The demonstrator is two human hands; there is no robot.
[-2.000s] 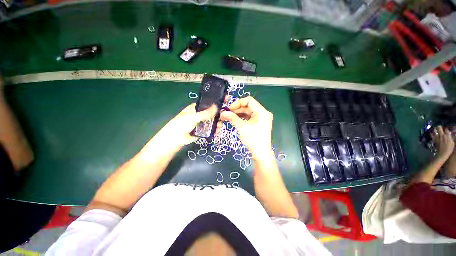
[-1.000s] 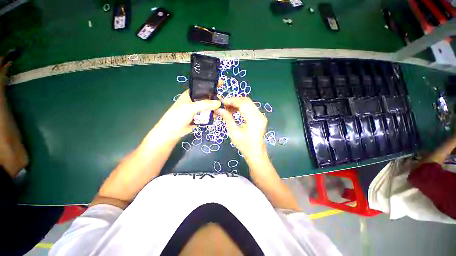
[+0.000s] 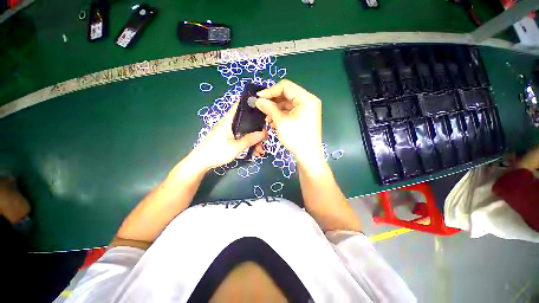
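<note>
My left hand (image 3: 227, 141) holds a black phone body (image 3: 249, 120) upright-slanted over the green bench, thumb across its lower part. My right hand (image 3: 291, 114) is at the phone's upper end, thumb and forefinger pinched at a small pale round spot; whether it holds a part there is too small to tell. A loose pile of thin white rings (image 3: 220, 110) lies on the bench around and under both hands.
Black phone bodies (image 3: 204, 34) lie on the belt beyond the pale strip (image 3: 171, 63). A black blister tray (image 3: 427, 112) is at the right. A neighbour's hand (image 3: 13, 202) is at the left edge, a red sleeve (image 3: 519, 192) at the right. A red stool (image 3: 416, 208) stands below the bench.
My right hand has moved up from the phone's side to its upper end. The phone is drawn slightly nearer and tilted. The view has shifted, and the belt phones show further left.
</note>
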